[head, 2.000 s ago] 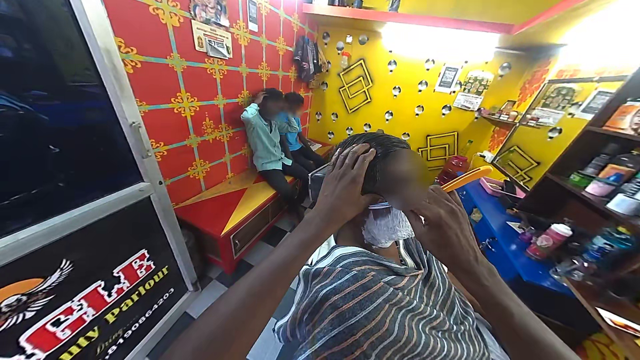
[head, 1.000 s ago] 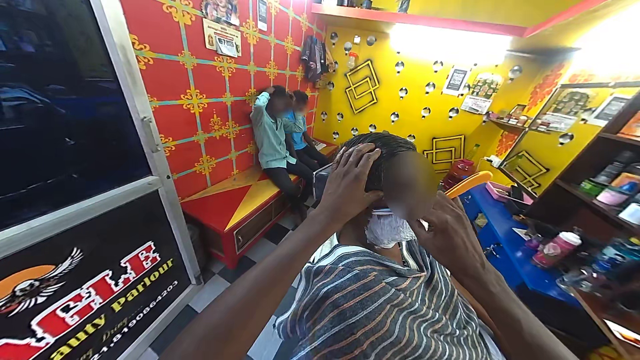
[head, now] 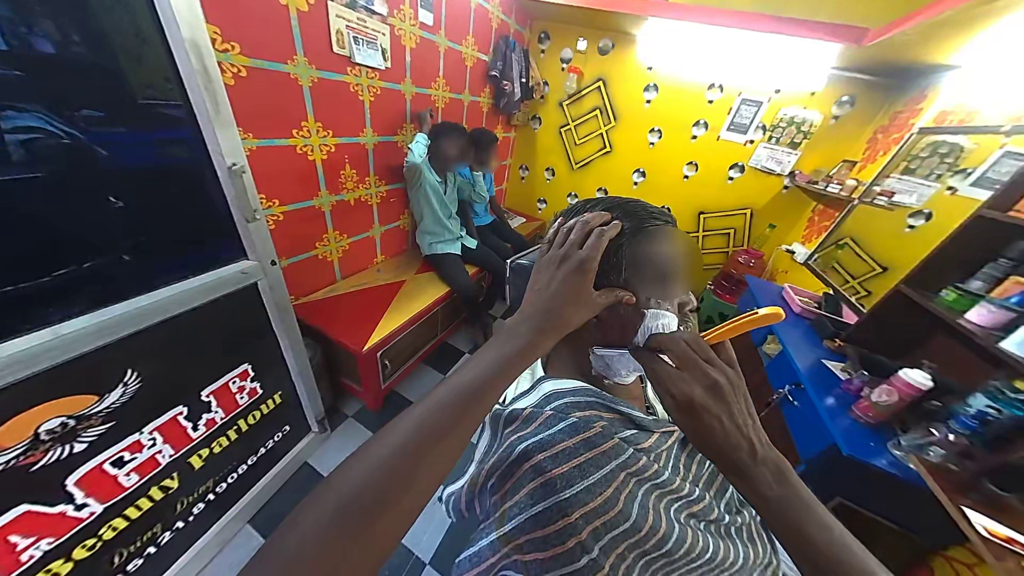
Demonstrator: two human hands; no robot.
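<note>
A person in a striped shirt (head: 608,488) leans back with the head tilted against a dark headrest (head: 522,276). My left hand (head: 570,276) lies on the side of that head, fingers spread over the hair and thumb near the cheek. My right hand (head: 704,384) is closed on a straight razor with an orange handle (head: 744,324), which sticks out past the knuckles. Its blade end is close to the jaw, below the left thumb. White shaving foam (head: 658,324) covers the skin around the mouth, and more foam (head: 616,364) shows at the chin and neck.
Two people (head: 448,192) sit on a red and yellow bench (head: 344,316) by the wall. At right a blue counter (head: 808,392) holds a pink tray (head: 800,300), a pink bottle (head: 896,394) and other containers. Shelves (head: 944,308) stand beyond it. A glass door (head: 104,160) is at left.
The right hand with the razor has shifted slightly at the lower face. The left hand stays on the head. One seated person's raised arm has changed position a little.
</note>
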